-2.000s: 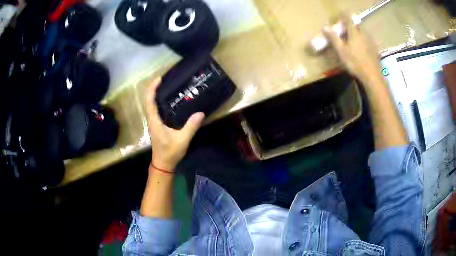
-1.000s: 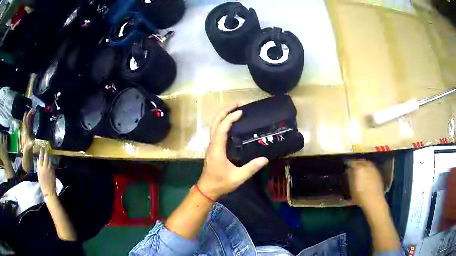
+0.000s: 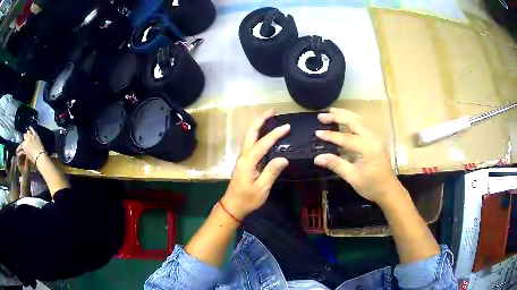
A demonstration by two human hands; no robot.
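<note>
A black rounded speaker body (image 3: 300, 127) lies on its side at the table's front edge. My left hand (image 3: 255, 164) grips its left end, fingers on top and thumb on the near side. My right hand (image 3: 360, 158) holds its right end the same way. Small pale marks show on the side facing me, between my fingertips. The open recess with white and red details seen before does not show; a dark surface is there. Whether this is a separate insert, I cannot tell.
Two speakers with pale C-marks (image 3: 313, 71) stand behind. Many dark speakers (image 3: 161, 127) crowd the left. A white-handled rod (image 3: 445, 131) lies at right. An open carton (image 3: 382, 232) is below the table edge. A white machine (image 3: 473, 226) with an orange-brown fixture is at far right. Another person's hand (image 3: 35, 148) is at left.
My right hand has moved from the carton up to the speaker's right end and now holds it with my left. The recess with red and white details no longer shows.
</note>
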